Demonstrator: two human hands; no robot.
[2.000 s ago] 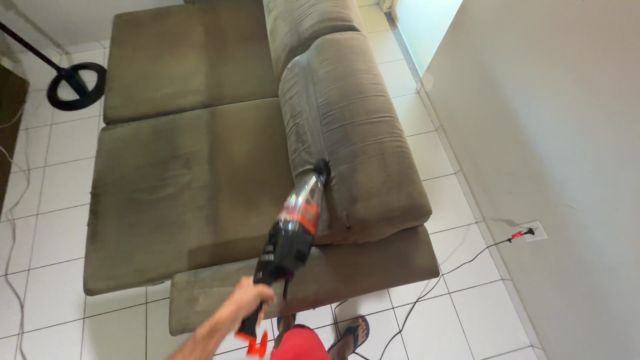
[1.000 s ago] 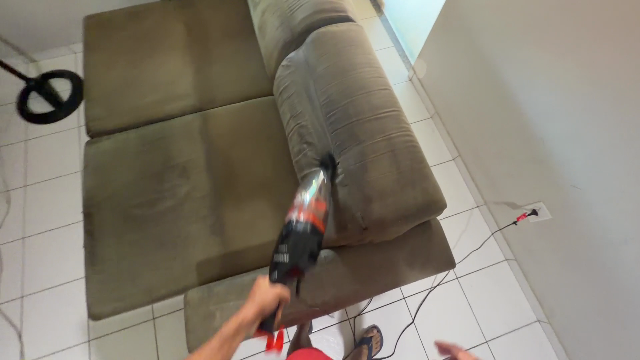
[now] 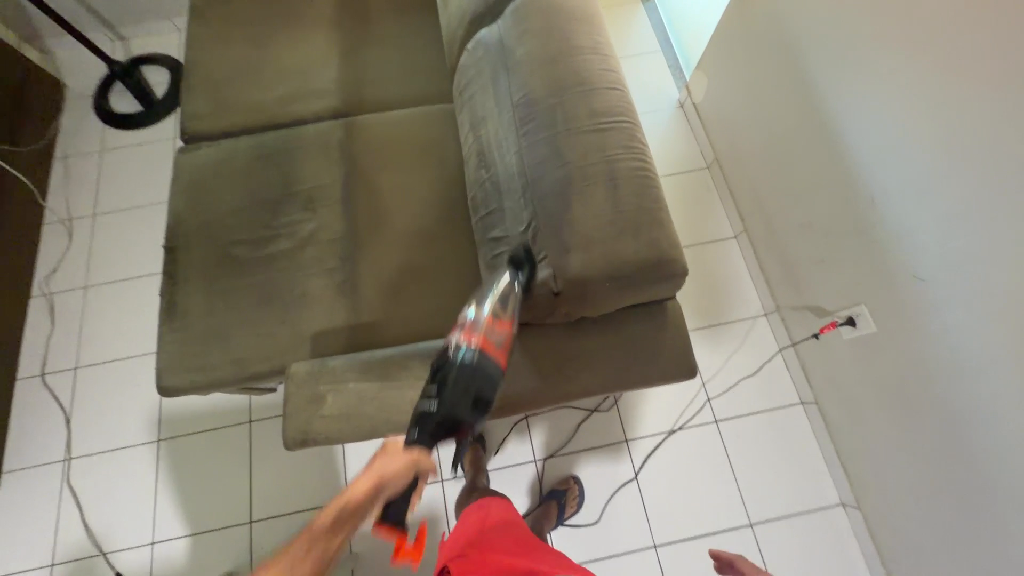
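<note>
My left hand (image 3: 398, 470) grips the black handle of a handheld vacuum cleaner (image 3: 464, 384), which has a clear and orange dust chamber. Its black nozzle meets the lower front of the back cushion on a greenish-brown fabric sofa (image 3: 312, 240). Only the fingers of my right hand (image 3: 734, 563) show at the bottom edge, over the floor, with nothing seen in them; the rest is out of frame.
A dark cord (image 3: 676, 432) runs over the white tiles to a plug in the wall outlet (image 3: 860, 322). Another cable (image 3: 56, 384) lies at left. A round black stand base (image 3: 138, 90) is beside the sofa. My foot in a flip-flop (image 3: 562, 502) is below the armrest.
The nozzle stays near the same part of the back cushion. My right hand, unseen two seconds ago, shows at the bottom edge in the later two frames.
</note>
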